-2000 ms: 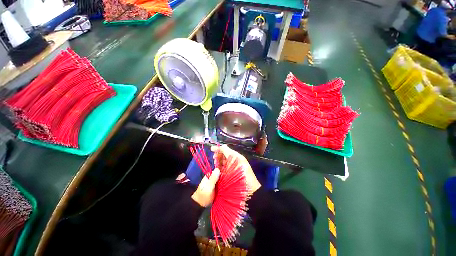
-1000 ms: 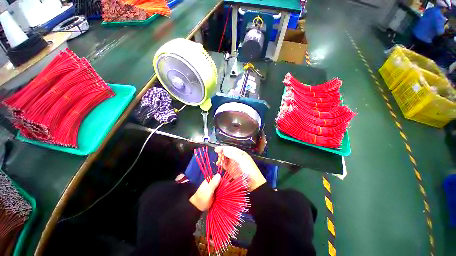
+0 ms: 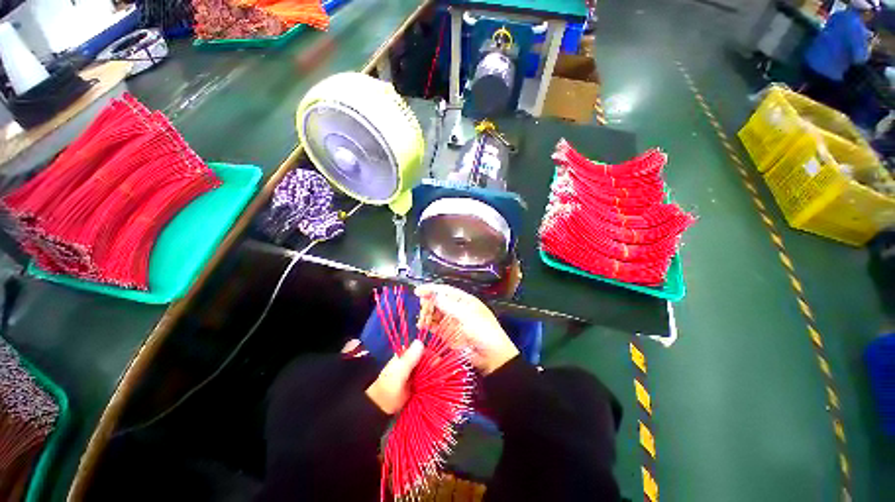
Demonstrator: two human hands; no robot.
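A fan-shaped spread of red lead wires [image 3: 424, 417] with pale ends hangs between my hands, below the disc machine. My left hand [image 3: 394, 380] grips the wires from the left, thumb on top. My right hand [image 3: 473, 324] holds them from the right, its fingers at the upper part. A few wires stick up apart from the rest above my left thumb. The round silvery disc [image 3: 465, 237] of the machine is straight ahead, touched by neither hand.
Red wire bundles lie in a right-hand green tray [image 3: 667, 286] and a left-hand green tray [image 3: 211, 218]. A fan [image 3: 361, 142] and a patterned clump [image 3: 306, 204] stand left of the machine. A blue bin [image 3: 528, 338] is behind my hands. Yellow crates [image 3: 810, 181] and a seated person [image 3: 836, 47] are right.
The wire fan has shifted slightly left, its lower ends swinging down and left. Both hands keep hold of it, with small finger movements.
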